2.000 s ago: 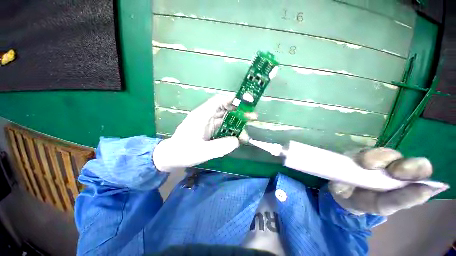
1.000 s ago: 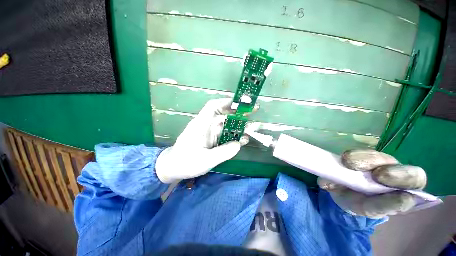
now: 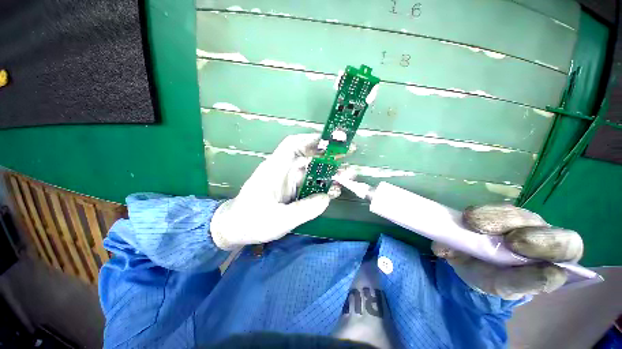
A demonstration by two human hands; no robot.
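Observation:
My left hand [image 3: 273,194], in a white glove, grips the lower part of a narrow green circuit board [image 3: 349,112] at its edges. The board slants up and away above the grooved plate. It bears small dark parts and white dabs. My right hand [image 3: 515,249], in a glove with greyed fingers, holds a white glue tube [image 3: 423,215] by its flattened tail. The tube's thin white nozzle [image 3: 354,185] points left, its tip at the right edge of the board's lower part, close to my left fingertips. Whether the tip touches the board cannot be told.
The pale green grooved plate [image 3: 273,88] with white residue lies beneath the board. Thin green strips [image 3: 566,157] cross to its right. A black mat [image 3: 75,65] lies at the left with a yellow item [image 3: 3,78]. A slatted wooden pallet [image 3: 58,225] is low at the left.
The nozzle and tube have moved left and slightly up since two seconds ago. The board has turned a little more upright. Both hands keep their holds.

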